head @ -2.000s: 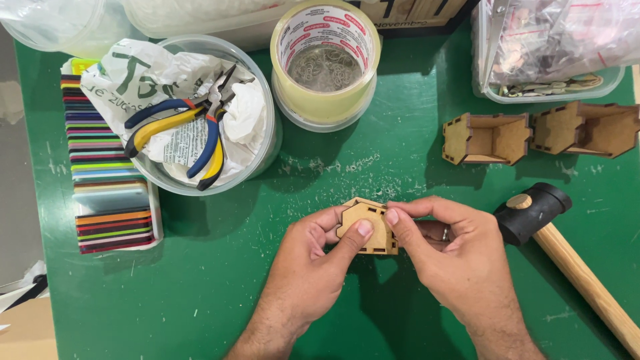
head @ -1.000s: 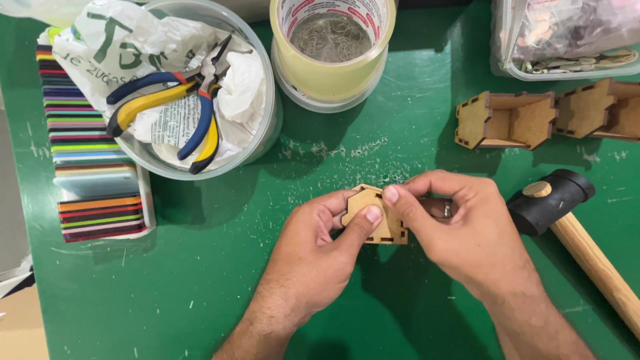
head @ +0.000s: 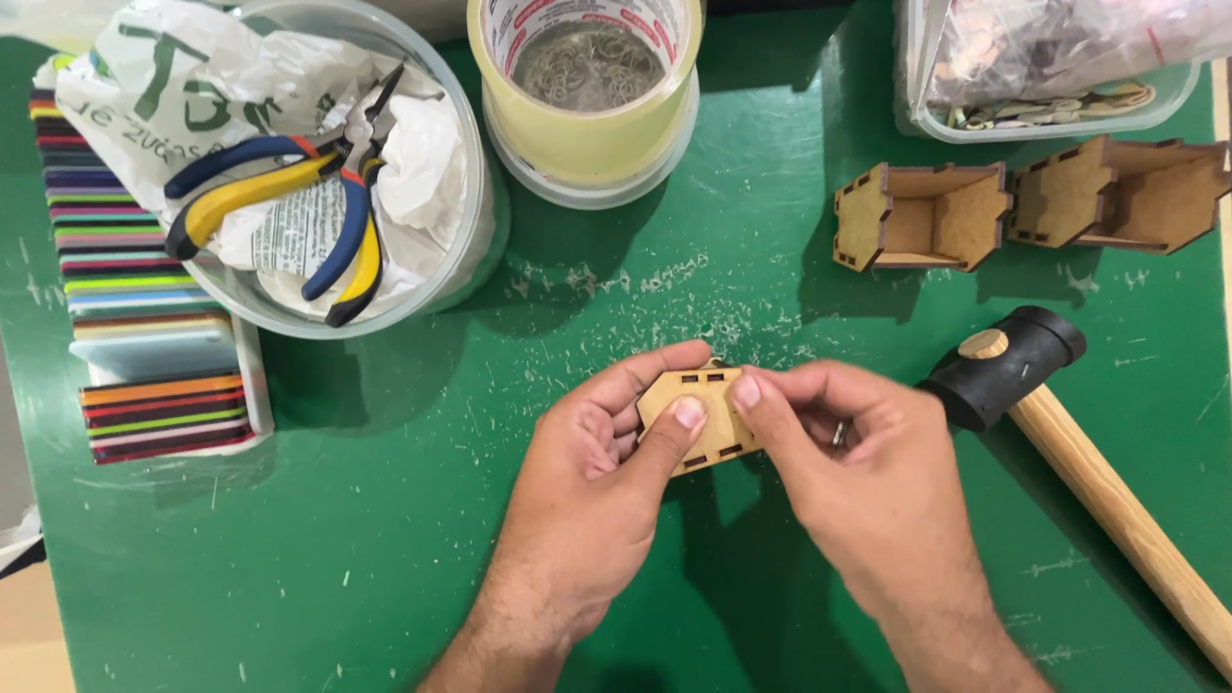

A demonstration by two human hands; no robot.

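Note:
Between my hands is a small laser-cut wooden box piece (head: 710, 423) with slots along two edges, its flat slotted panel facing up. My left hand (head: 616, 462) grips its left side, thumb pressed on the panel. My right hand (head: 847, 462) pinches the right edge between thumb and fingers, and a ring shows on one finger. The underside of the piece and most fingertips are hidden. At the right stand two similar open wooden boxes, one (head: 924, 217) nearer the middle and another (head: 1116, 197) beside it. A black rubber mallet (head: 1006, 371) with a wooden handle lies right of my right hand.
A clear tub (head: 472, 192) at upper left holds crumpled plastic and two pliers (head: 279, 197). Left of it is a row of coloured sheets (head: 164, 414). A tape roll (head: 587, 135) encircling metal rings stands at top centre, a plastic container (head: 1049, 125) at upper right. The tabletop (head: 337, 577) is green.
The wooden piece has turned slightly in my hands, and both hands keep hold of it. The view has shifted nearer the table.

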